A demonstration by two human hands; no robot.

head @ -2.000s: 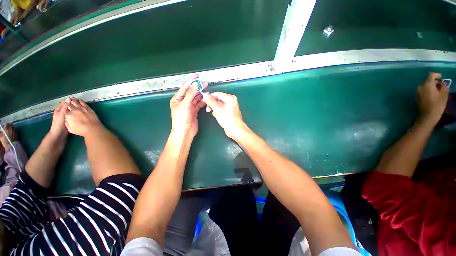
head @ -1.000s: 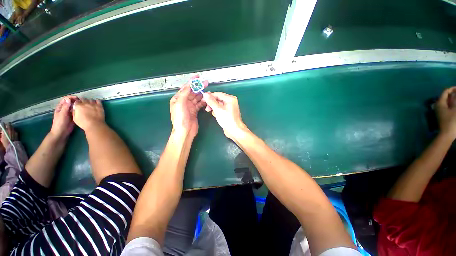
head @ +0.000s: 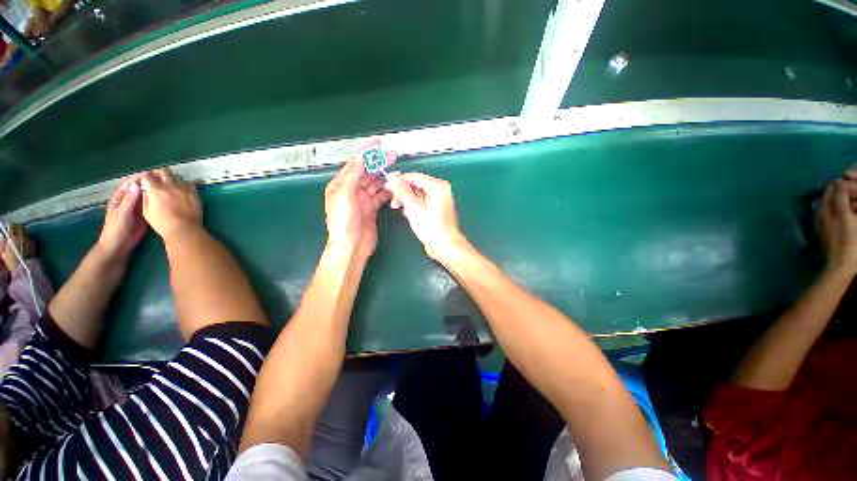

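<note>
A small rounded-square housing [head: 374, 159] with a pale rim and a green circuit board inside is held up near the pale rail, its open face towards me. My left hand [head: 353, 200] grips it with the fingertips, palm up. My right hand [head: 425, 205] is just right of it, thumb and fingers pinched together at the housing's lower right corner. A thin pale thing shows at these fingertips, too small to make out. Both hands are bare and held above the green bench [head: 564, 225].
A pale rail [head: 244, 167] divides the bench from the dark green belt [head: 395, 75]. A white upright [head: 561, 61] crosses the belt. A small silver unit [head: 617, 63] lies on the belt. A striped-sleeved neighbour's hands [head: 155, 209] are at left; a red-sleeved neighbour's hand [head: 839, 221] is at right.
The housing has turned from tilted to facing me, so its green board shows. My hands have barely moved. The red-sleeved neighbour's hand has moved right and lower.
</note>
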